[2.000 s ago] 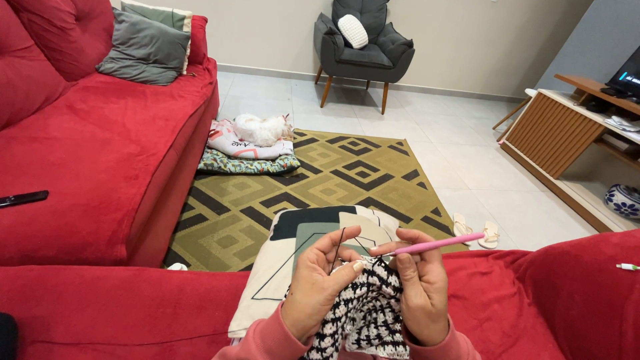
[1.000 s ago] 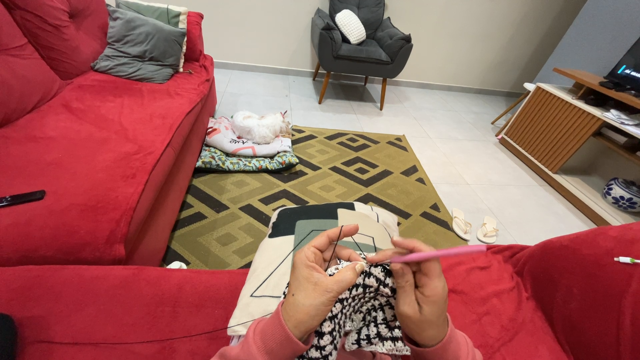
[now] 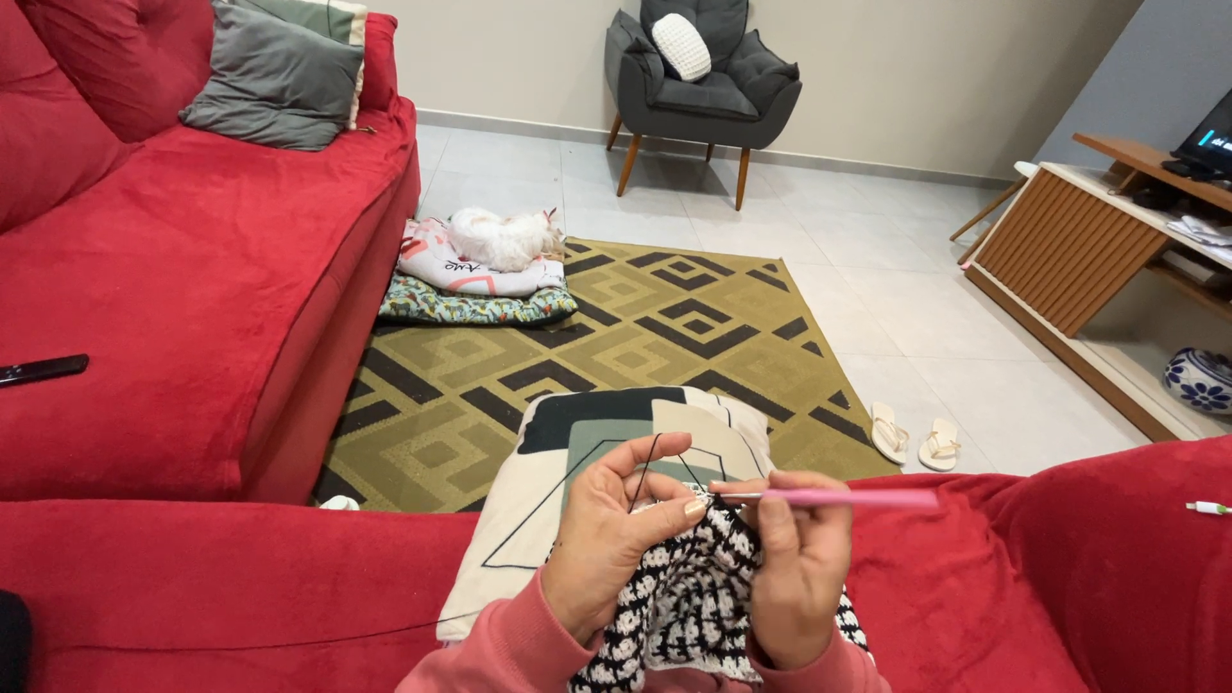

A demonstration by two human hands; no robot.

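A crochet hook with a pink handle (image 3: 857,498) is held by my right hand (image 3: 801,558), its metal tip at the top edge of a black-and-white crocheted piece (image 3: 698,602). My left hand (image 3: 616,520) pinches that edge between thumb and finger, close to the hook's tip. Black yarn (image 3: 647,467) loops over the raised left index finger and runs down to the work. A strand of it also trails left across the red sofa cover. Beneath the hands lies a cushion with a geometric print (image 3: 520,500), partly hidden by the crocheted piece.
Red sofa sections (image 3: 192,577) flank the cushion; a remote control (image 3: 43,370) rests at left. A white furry animal (image 3: 505,238) lies on stacked pet cushions (image 3: 481,300) beside a patterned rug (image 3: 626,346). Flip-flops (image 3: 890,433), a grey armchair (image 3: 707,96) and a wooden cabinet (image 3: 1068,250) stand beyond.
The pink hook has shifted and tilted slightly in my right hand, from angled upward to nearly level. My left hand keeps its hold on the crocheted edge.
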